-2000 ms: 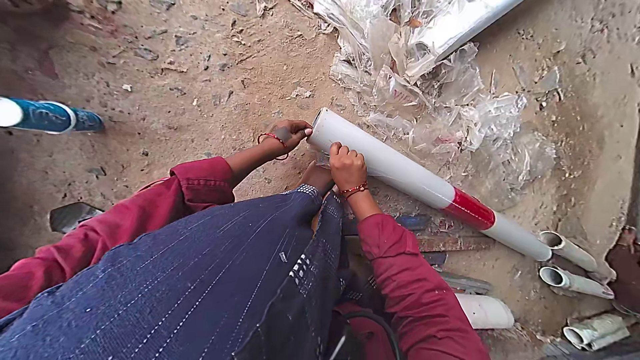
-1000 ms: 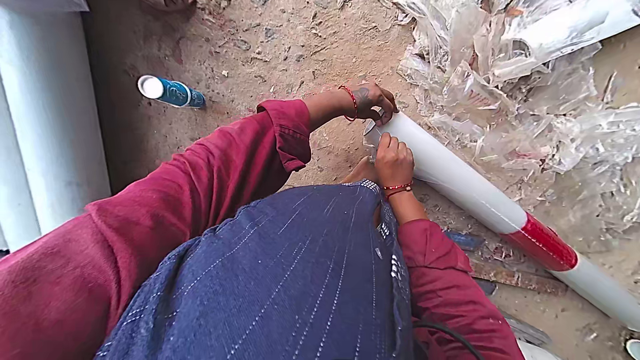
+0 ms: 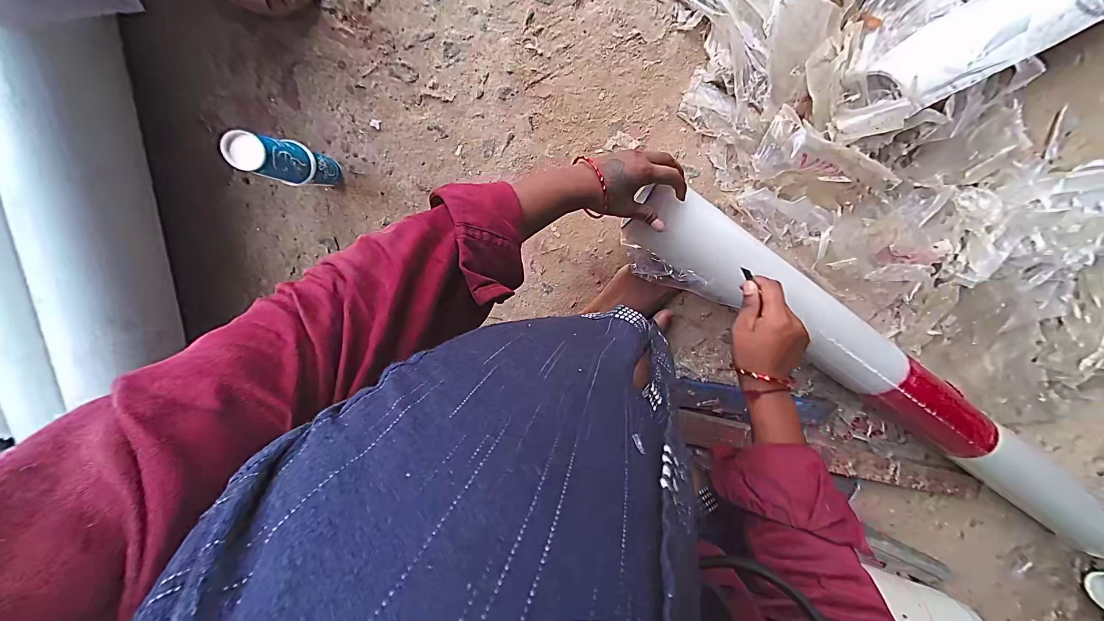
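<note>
A long white pipe (image 3: 837, 332) with a red band (image 3: 934, 407) lies slanting from the centre down to the right. My left hand (image 3: 634, 185) rests on its upper left end, thumb and fingers spread over the rim. Beside the middle of the pipe, my right hand (image 3: 768, 332) pinches a small dark pointed tool, perhaps a blade, with its tip against or just above the pipe; contact cannot be told. Clear plastic film (image 3: 660, 266) hangs loose along the near side of the pipe's end. A bare foot shows below that end.
Crumpled clear plastic film (image 3: 914, 207) is heaped at the upper right, with another white pipe (image 3: 992, 43) across it. A blue can-like container (image 3: 289, 161) stands on the dirt at the upper left. Large white cylinders (image 3: 78, 198) line the left edge. Flat bars (image 3: 897, 470) lie below the pipe.
My right hand has moved down the pipe, away from its end and from my left hand. The dark tip in it and the loose film now show.
</note>
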